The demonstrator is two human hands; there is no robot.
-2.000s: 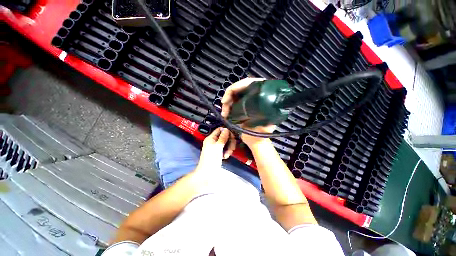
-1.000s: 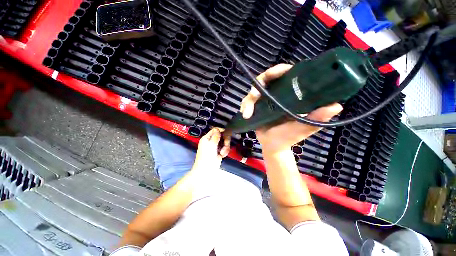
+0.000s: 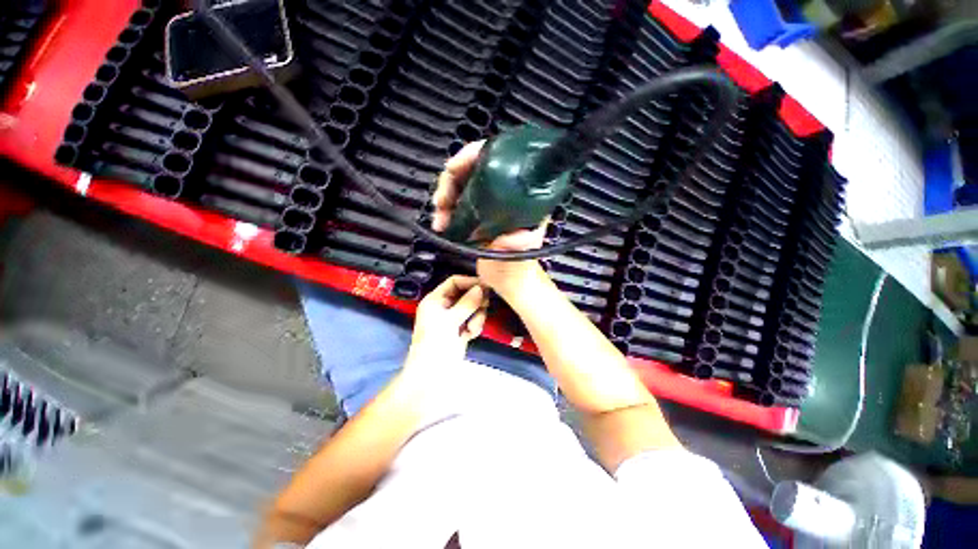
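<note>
My right hand (image 3: pixel 488 231) is wrapped around the dark green electric screwdriver (image 3: pixel 522 177), which stands nearly upright over the rows with its nose hidden below the hand. Its thick black cord (image 3: pixel 643 204) loops to the right and back across the view. My left hand (image 3: pixel 450 311) is at the near edge of the rows, just below the right hand, fingers bent and fingertips close together; whether they pinch a screw is too small to tell. Black plastic handles (image 3: pixel 375 231) with oval ring ends lie side by side in long rows.
The rows lie on a red board (image 3: pixel 215 227). A bright-rimmed screw tray (image 3: pixel 231 48) sits on them at upper left. Grey ribbed cartons (image 3: pixel 161 450) are low left. A white fan (image 3: pixel 858 504) is lower right, a blue bin (image 3: pixel 767 21) at the back, and green surface (image 3: pixel 847 322) at right.
The screwdriver has swung from a slanted pose back to nearly upright, and my right hand has moved left and towards my left hand. The view has shifted a little, and the tray sits further left.
</note>
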